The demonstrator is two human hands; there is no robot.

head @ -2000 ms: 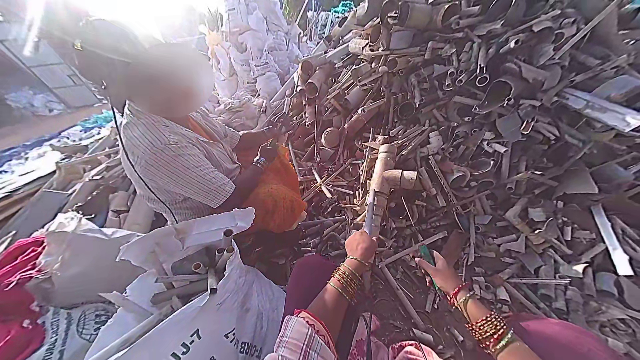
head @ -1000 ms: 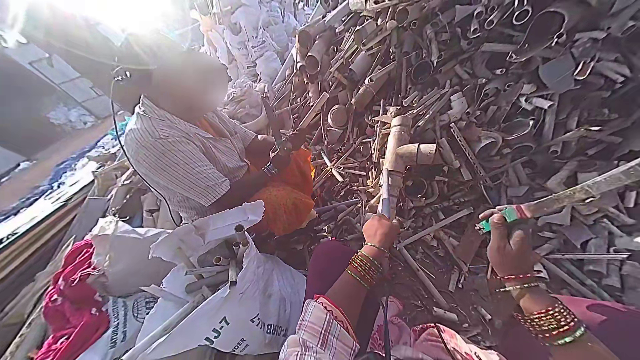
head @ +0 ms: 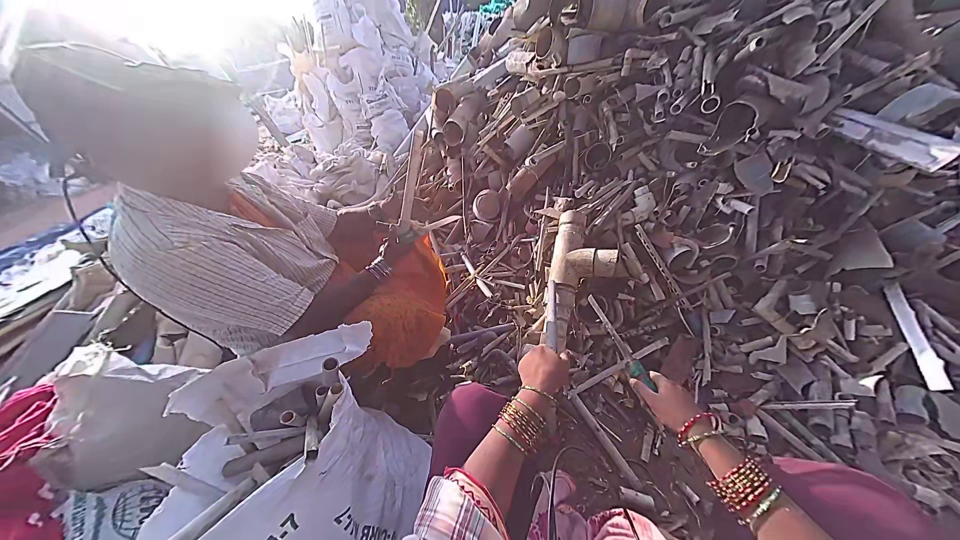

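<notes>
My left hand (head: 544, 369) is closed around the lower end of a thin grey pipe (head: 551, 315), whose upper part lies against a larger beige pipe with a side branch (head: 568, 259). My right hand (head: 669, 401) grips the green handle of a long-bladed tool (head: 615, 337); its blade points up and left, towards the branched pipe. Whether the tool is a knife or a machete cannot be told. Bangles circle both wrists.
A person (head: 217, 262) sits at the left, holding a long flat piece (head: 412, 176). White sacks (head: 322, 480) with pipe pieces stand at the lower left. A high heap of broken pipes (head: 795, 247) rises ahead and to the right.
My right hand swung the tool out to the right one second ago, and it is now back nearer my left hand. My left hand stays on the thin pipe.
</notes>
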